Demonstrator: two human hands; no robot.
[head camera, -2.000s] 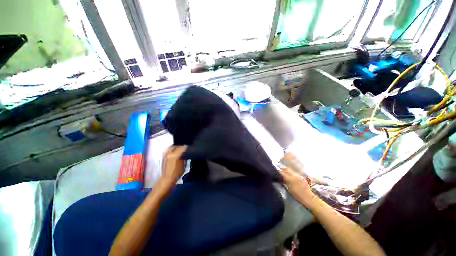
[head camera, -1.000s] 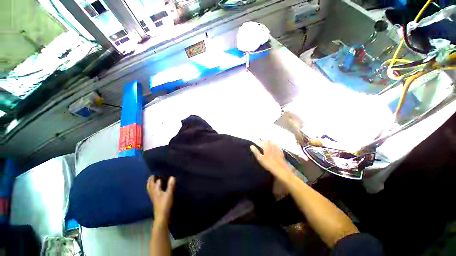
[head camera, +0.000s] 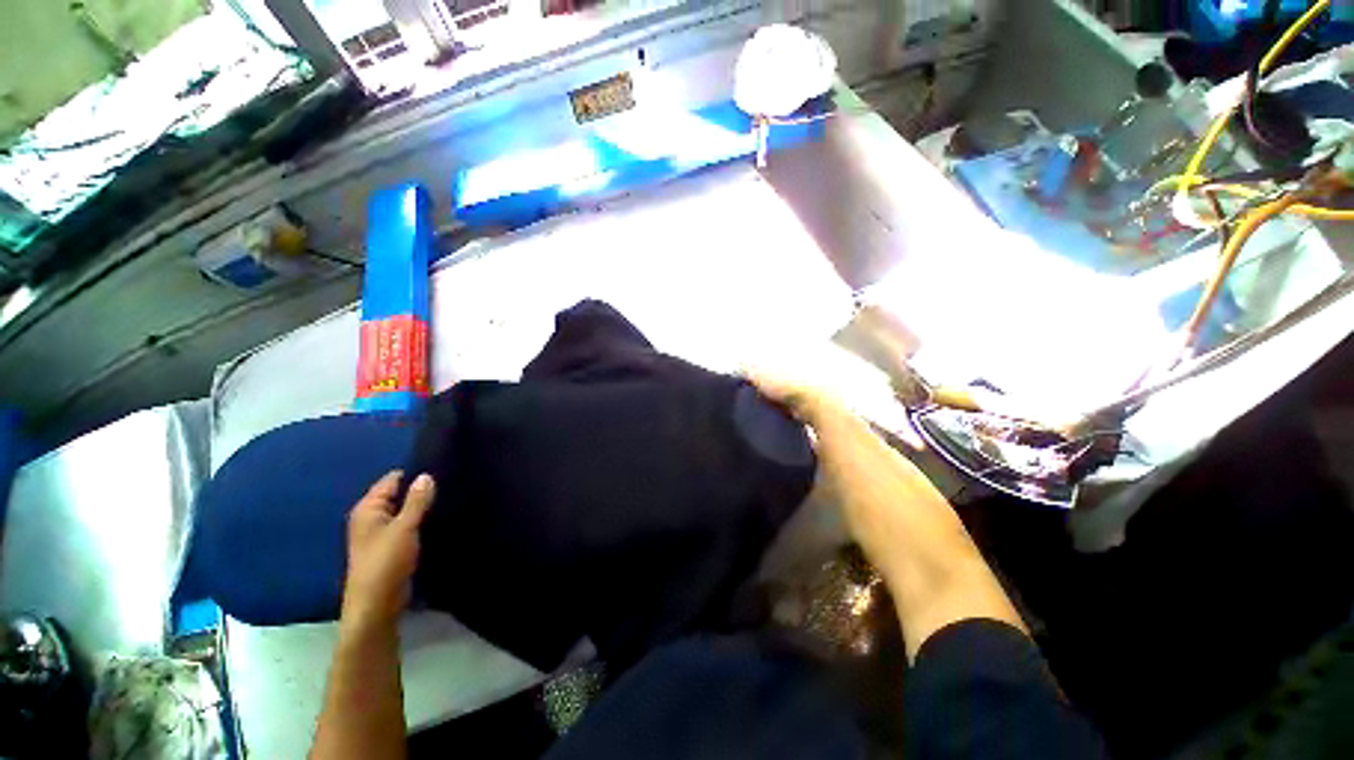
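Observation:
A black garment (head camera: 594, 490) lies over the right part of the navy padded board (head camera: 282, 520), whose rounded left end shows bare. My left hand (head camera: 386, 538) is at the garment's left edge, thumb and fingers closed on the cloth. My right hand (head camera: 784, 398) is at the garment's upper right edge; its fingertips are hidden by the cloth, so its hold is unclear. A steam iron (head camera: 998, 449) rests at the right table edge, apart from both hands.
A blue long box (head camera: 394, 297) with a red label stands behind the board. A blue strip (head camera: 624, 164) runs along the back wall to a white round object (head camera: 784, 70). Yellow hoses (head camera: 1241, 238) hang at the right. A bundled cloth (head camera: 156, 708) is at the lower left.
The black garment went from being held up to lying over the board, and is now spread flatter. My left hand has moved left to the garment's edge. The view has tilted down.

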